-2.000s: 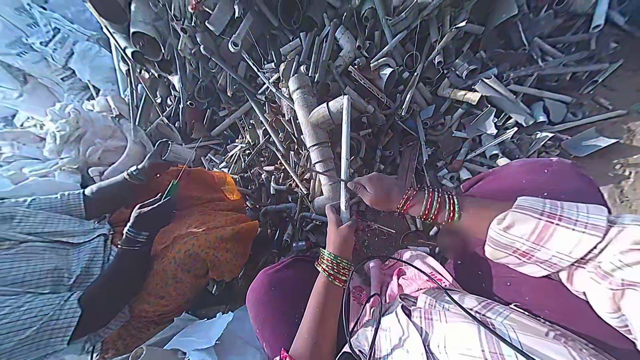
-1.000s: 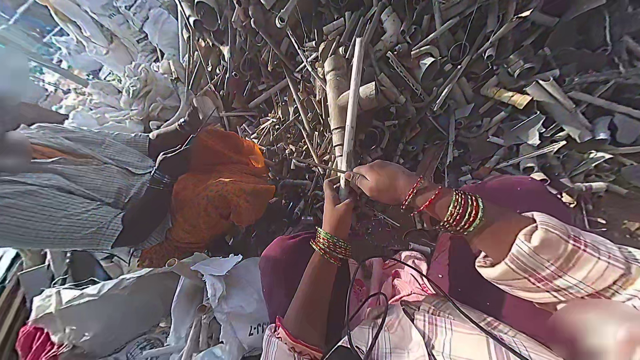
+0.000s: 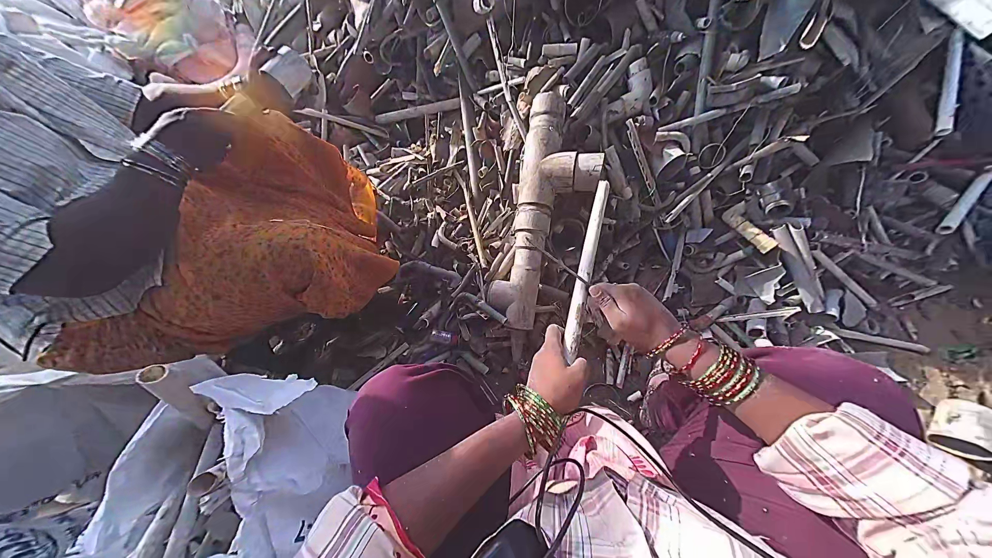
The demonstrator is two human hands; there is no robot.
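Observation:
My left hand (image 3: pixel 556 372) is closed around the lower end of a thin, whitish plastic pipe (image 3: pixel 587 267), which points up and slightly right. Beside the pipe's lower part is my right hand (image 3: pixel 632 314), its fingers pinched on a thin dark rod or blade (image 3: pixel 559 265) that crosses the pipe; its exact kind cannot be told. Just beyond lies a thick, dirty pipe with a tee fitting (image 3: pixel 535 209), its side branch close to the thin pipe's upper end. Bangles circle both wrists.
Scrap pipes and fittings (image 3: pixel 697 155) spread across the ground ahead. At the left sits another person in orange patterned cloth (image 3: pixel 271 232). White sacks (image 3: pixel 287 449), with pipes among them, lie at the lower left. A black cable (image 3: pixel 651 457) runs over my lap.
The view has shifted. Both hands stay at the thin pipe's lower part. The green-handled tool seen two seconds ago in the other person's hand does not show now.

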